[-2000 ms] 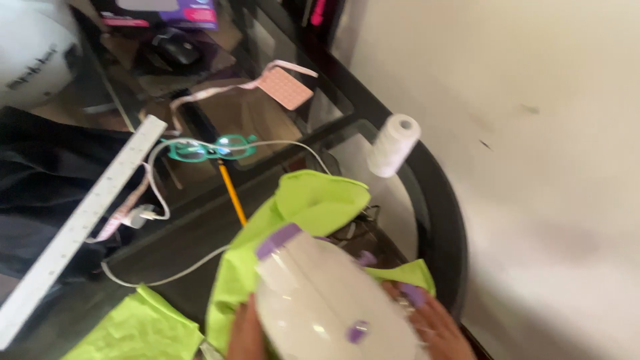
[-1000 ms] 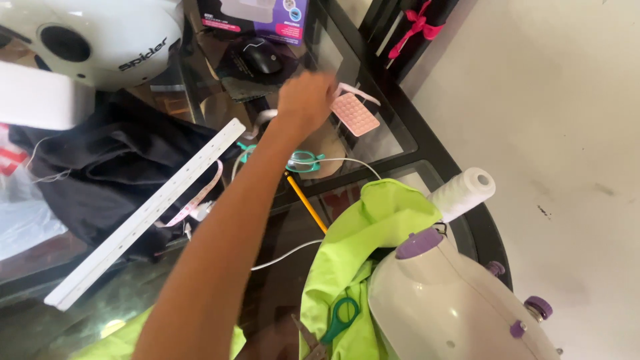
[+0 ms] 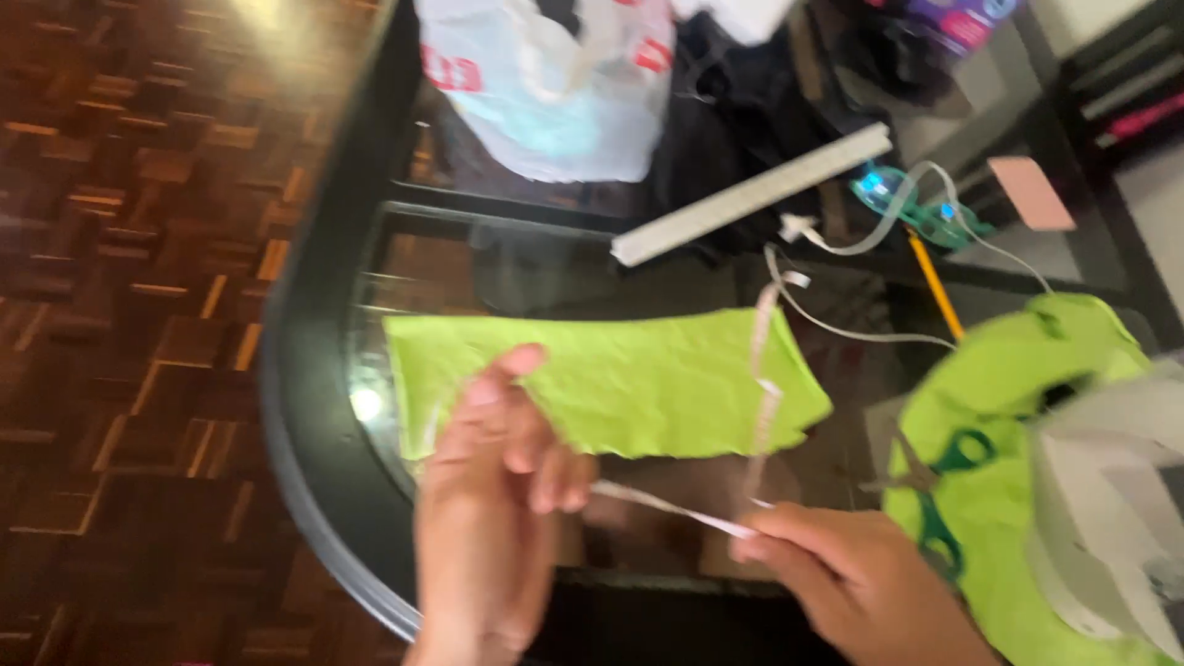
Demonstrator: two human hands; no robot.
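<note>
My left hand (image 3: 504, 481) holds one part of a narrow pale measuring tape (image 3: 671, 506), its fingers curled and the thumb raised. My right hand (image 3: 851, 564) pinches the same tape, which is stretched between the two hands. From the right hand another length of it runs up across a lime-green fabric piece (image 3: 647, 370) that lies flat on the glass table. Right of that hand, green-handled scissors (image 3: 925, 476) rest on more lime-green fabric (image 3: 999, 398) beside a white sewing machine (image 3: 1110, 462), partly cut off by the frame.
Beyond the fabric lie a white ruler (image 3: 754, 194), teal-framed glasses (image 3: 916, 208), a white cable (image 3: 860, 335), a yellow pencil (image 3: 936, 287) and a pink card-like item (image 3: 1031, 192). A plastic bag (image 3: 573, 102) and black cloth (image 3: 731, 120) are at the back. The black table edge (image 3: 310, 370) curves at left.
The view has swung left. The arm that reached toward the pink item a second ago is drawn back, and both hands now hold the tape. Two seconds ago both hands were at the sewing machine.
</note>
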